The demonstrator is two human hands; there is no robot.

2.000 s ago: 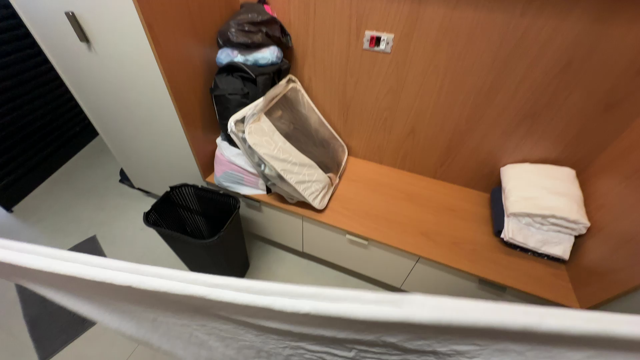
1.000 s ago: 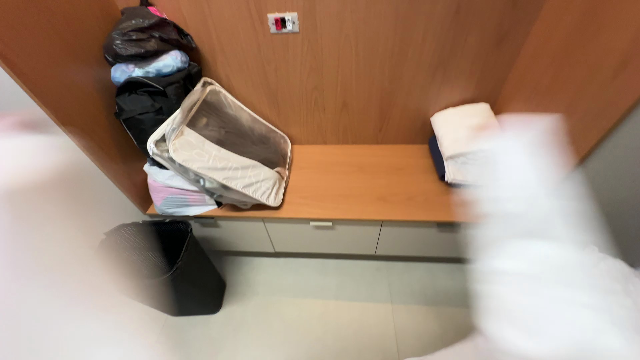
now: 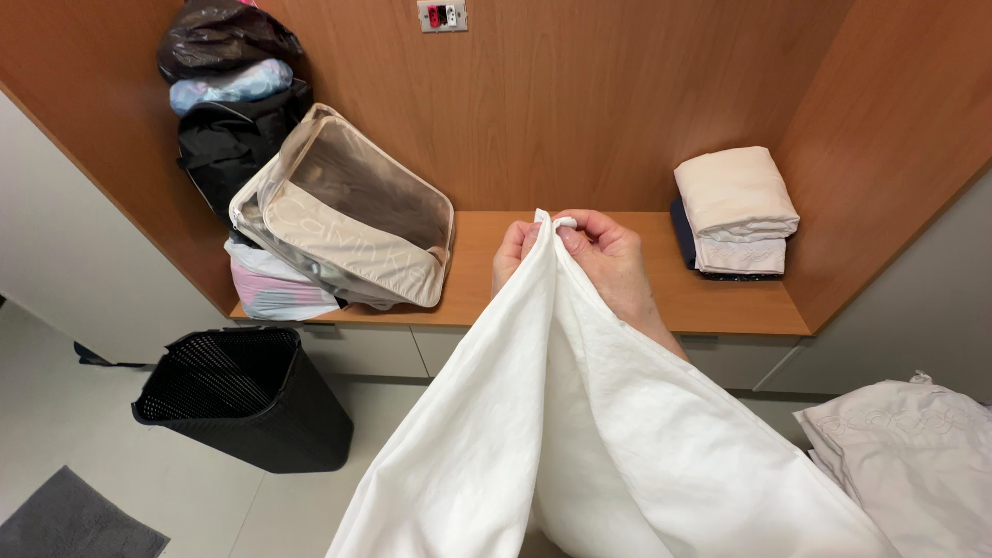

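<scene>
A large white cloth sheet (image 3: 496, 403) hangs from both hands, two of its corners or edges pinched close together at the top. My left hand (image 3: 513, 249) is mostly behind the fabric and grips the left part of the edge. My right hand (image 3: 608, 260) holds the right part between thumb and fingers, right beside the left hand. From there the cloth spreads down and toward me in two folds, and its lower parts run out of view.
On the wooden bench (image 3: 496, 271) lie a clear-sided zip bag (image 3: 364, 209), a stack of folded linens (image 3: 736, 201) and piled bags (image 3: 236, 147). A black plastic basket (image 3: 256, 403) stands on the floor at left. Embroidered fabric (image 3: 907, 449) lies at lower right.
The cloth edge was stretched across the view two seconds ago. The hands, blurred and apart one second ago, are now together in the middle with the cloth's edges between them.
</scene>
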